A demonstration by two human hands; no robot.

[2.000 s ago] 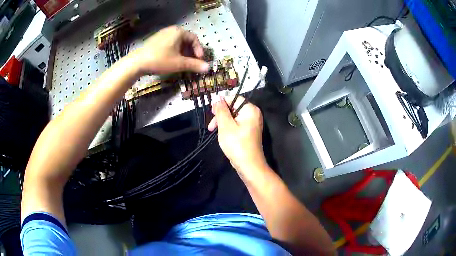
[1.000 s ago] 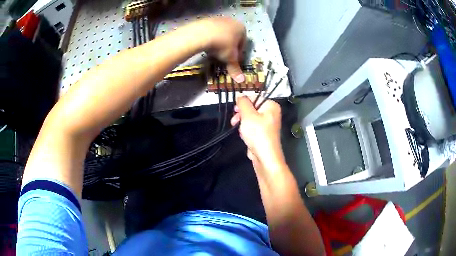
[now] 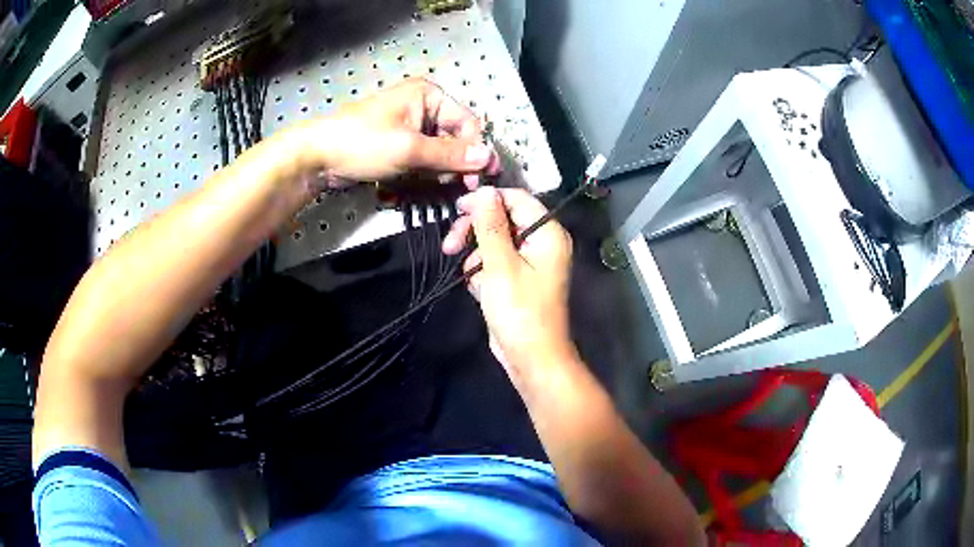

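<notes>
My right hand (image 3: 523, 256) is shut on a black cable (image 3: 550, 214), whose pale tip points up and right past the plate corner. My left hand (image 3: 411, 139) is beside it, with thumb and fingertips close together near my right fingertips. A small silvery tip shows there, but whether my left hand grips it is unclear. The slotted fixture (image 3: 393, 198) is mostly hidden behind my left hand, at the front edge of the perforated plate (image 3: 326, 230). Several black cables (image 3: 427, 230) hang from its front.
A loaded fixture (image 3: 237, 59) lies at the plate's upper left with cables fanning from it. Another fixture (image 3: 443, 5) is cut off at the top edge. A grey cabinet (image 3: 630, 86), white open-frame stand (image 3: 668, 235) and red stool (image 3: 737, 433) are at the right.
My left hand has left the slotted fixture and come to my right fingertips. Fewer cable ends stick out above my right hand than before. The whole view has shifted.
</notes>
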